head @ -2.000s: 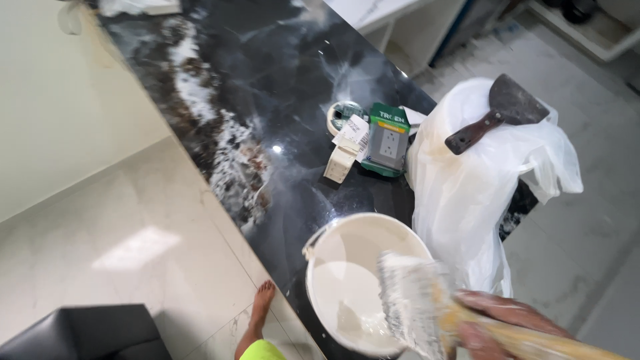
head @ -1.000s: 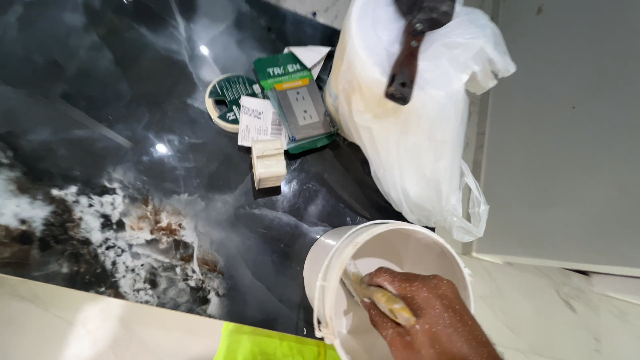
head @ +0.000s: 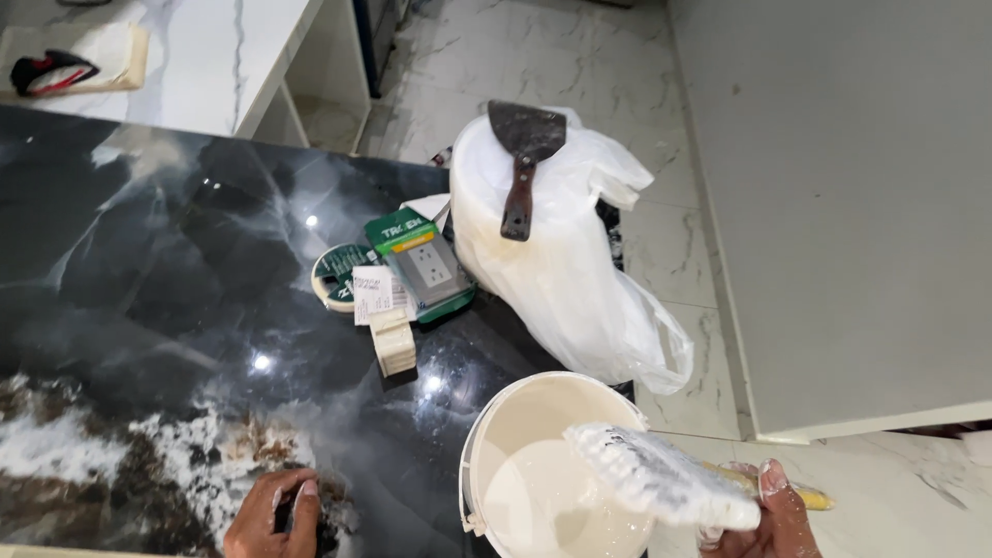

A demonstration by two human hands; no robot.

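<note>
My right hand (head: pixel 763 511), at the lower right, grips a brush (head: pixel 666 473) with a yellow handle and bristles coated in white paint. The bristles hang over the right part of a white plastic bucket (head: pixel 484 434), above the pale liquid (head: pixel 535 488) in it. My left hand (head: pixel 275 515) rests at the lower edge of the view, on or just above the dark marble-patterned countertop (head: pixel 194 302), its fingers curled with nothing visible in them. White flecks mark the fingers of both hands.
Behind the bucket stands a white plastic bag (head: pixel 542 302) around a round container, with a putty knife (head: pixel 523 170) on top. Left of it lie a packaged electrical outlet (head: pixel 430 267), a roll of tape (head: pixel 333 275) and a small cream block (head: pixel 393 341). A grey wall (head: pixel 852 194) rises at right.
The brush, low inside the bucket a second ago, is now raised over its right side in my right hand. My left hand has come into view on the countertop.
</note>
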